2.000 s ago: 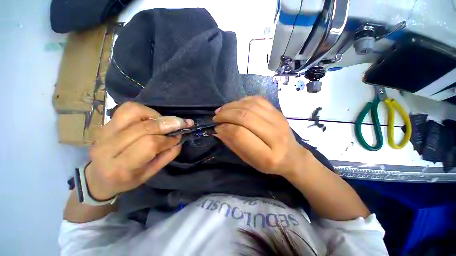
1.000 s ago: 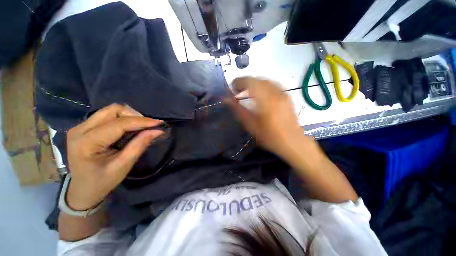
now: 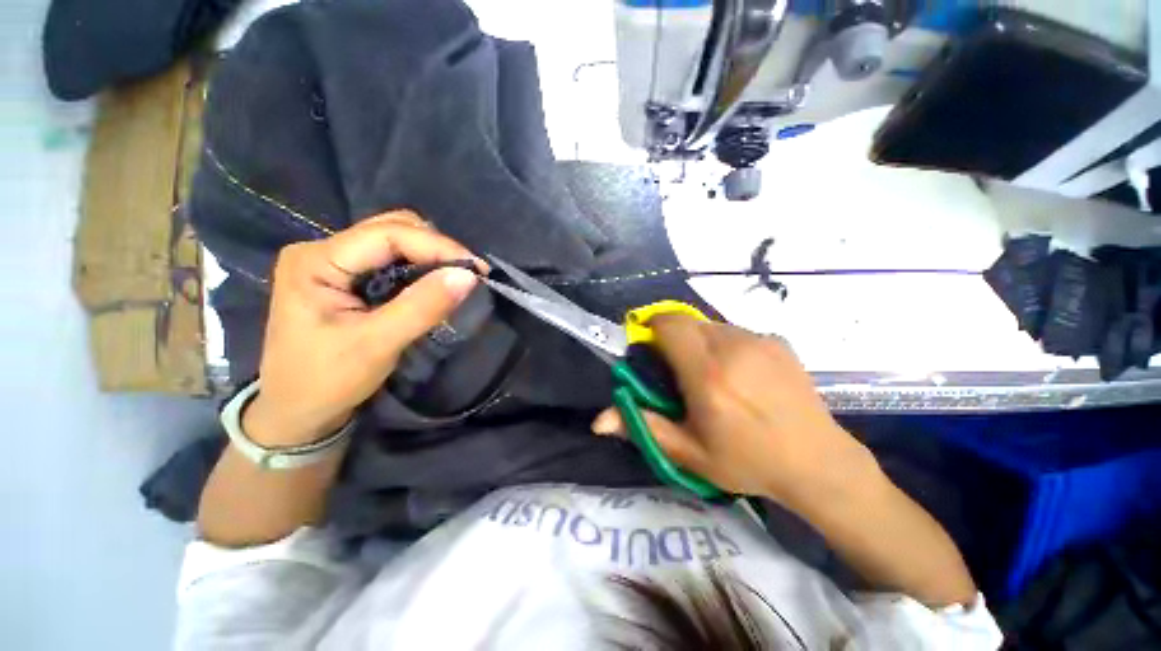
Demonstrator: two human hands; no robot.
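Observation:
My left hand (image 3: 363, 324) pinches a dark edge of the garment between thumb and index finger. My right hand (image 3: 751, 407) holds the scissors (image 3: 560, 314) by their yellow and green handles. The blades are slightly parted and point left, with the tips right at the pinched edge by my left fingertips. The dark grey garment (image 3: 408, 140) lies across the table's left part and my lap, with pale yellowish dashed stitching on it. Whether the blades touch the cloth or a thread cannot be told.
The sewing machine head (image 3: 713, 76) is at the top, with its needle area above the garment's right side. A dark panel (image 3: 1012, 95) is at upper right. Bundled black labels (image 3: 1076, 299) and thread scraps (image 3: 765, 266) lie on the table. Cardboard (image 3: 140, 242) is left; a blue crate (image 3: 1095, 496) is below right.
The scissors have left the table and are now in my right hand, with the blades at my left fingertips. My left hand still pinches the edge. The camera view has shifted.

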